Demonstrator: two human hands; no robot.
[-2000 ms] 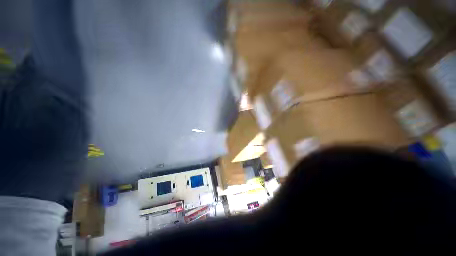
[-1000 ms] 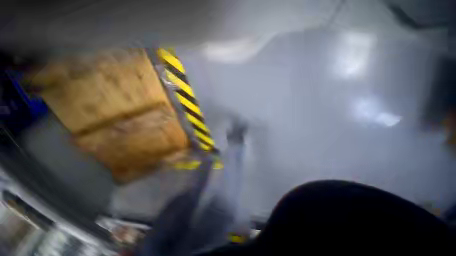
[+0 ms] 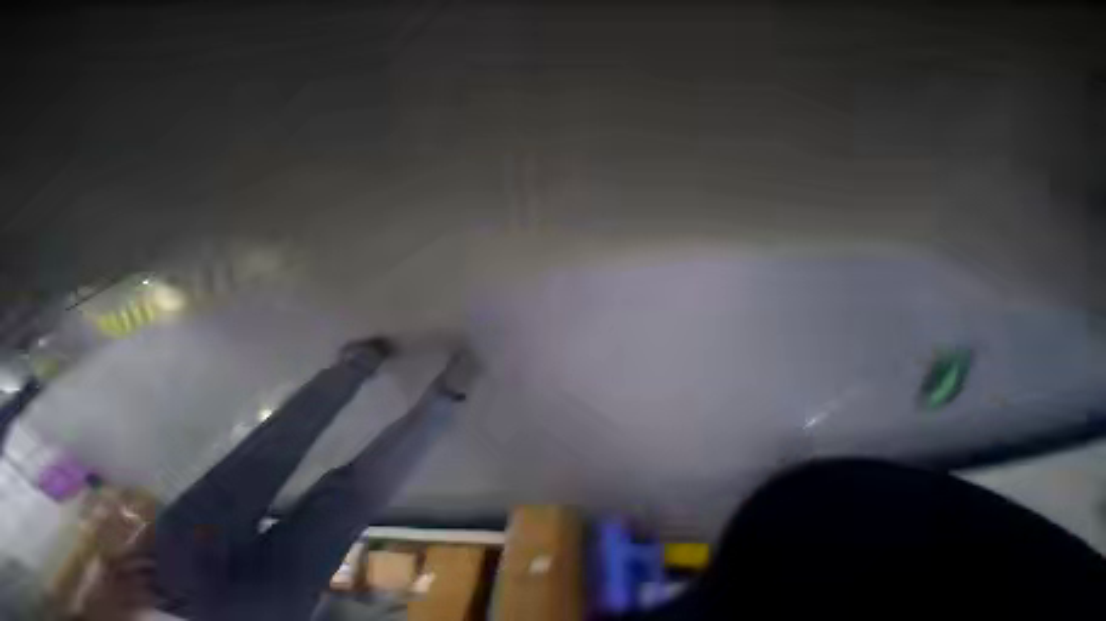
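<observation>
Neither of my hands can be made out in the head view. A large dark grey blurred surface (image 3: 582,121) fills the top, very close; I cannot tell what it is. A black rounded shape (image 3: 898,546), perhaps the strap or band, covers the lower right. A pair of legs in dark trousers (image 3: 273,449) with dark shoes reaches up from the lower left; whose they are is unclear.
Pale grey floor (image 3: 691,352) spans the middle. A small green object (image 3: 945,377) lies at the right. Brown cartons (image 3: 537,564) and a blue item (image 3: 616,564) stand at the bottom edge. Yellow-striped tape (image 3: 127,318) shows far left.
The view has swung sharply. The wooden-brown surface and nearby hazard tape have left view; the legs show more clearly, and cartons and the green object have appeared.
</observation>
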